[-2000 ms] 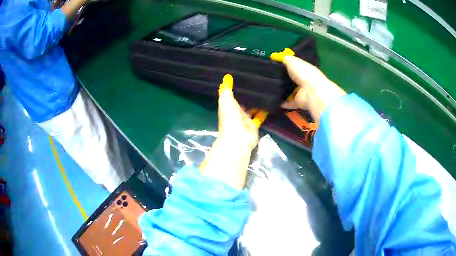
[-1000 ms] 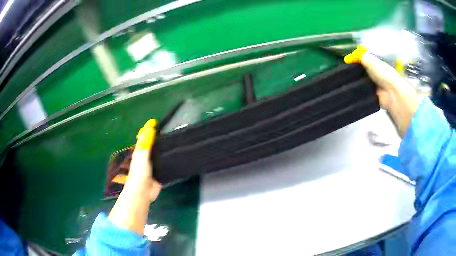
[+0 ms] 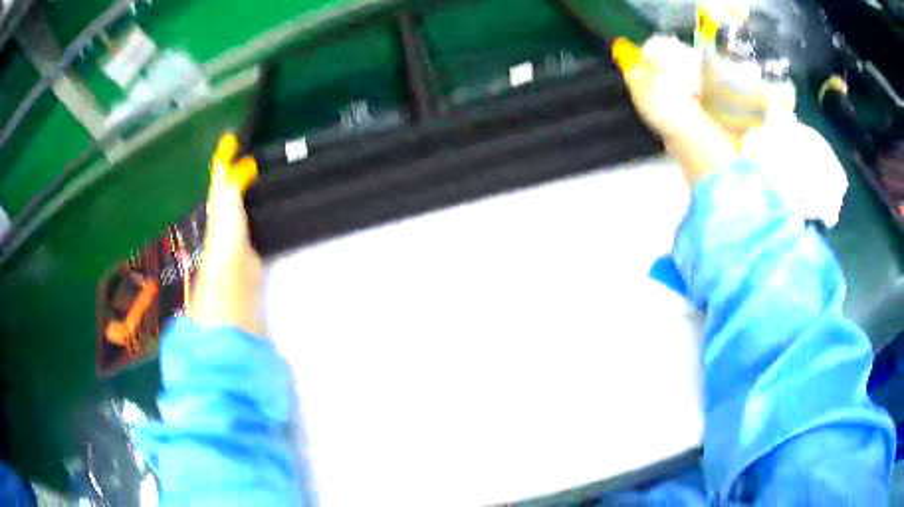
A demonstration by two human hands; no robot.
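Observation:
A stack of black foam trays (image 3: 456, 158) lies across the far edge of the white work mat (image 3: 486, 327). Two glossy dark tablets sit side by side in the top tray's recesses, the left tablet (image 3: 337, 89) and the right tablet (image 3: 486, 50), each with a small white label near its front edge. My left hand (image 3: 226, 233) grips the stack's left end. My right hand (image 3: 674, 104) grips its right end. Both hands wear yellow-orange finger cots. The picture is blurred, and I cannot tell if the stack touches the mat.
Printed screen film (image 3: 134, 312) lies left of my left hand. Shiny clear film (image 3: 119, 446) is at the lower left. Bottles (image 3: 738, 84) and a rounded white item (image 3: 798, 168) stand right of my right hand. A blue squeegee (image 3: 669, 272) shows beside my right sleeve. A green partition (image 3: 238, 30) is behind.
The stack has moved from the green bench at the left to the far side of the white mat, held in both hands. Since the last frame it has shifted farther back, showing more tablet surface.

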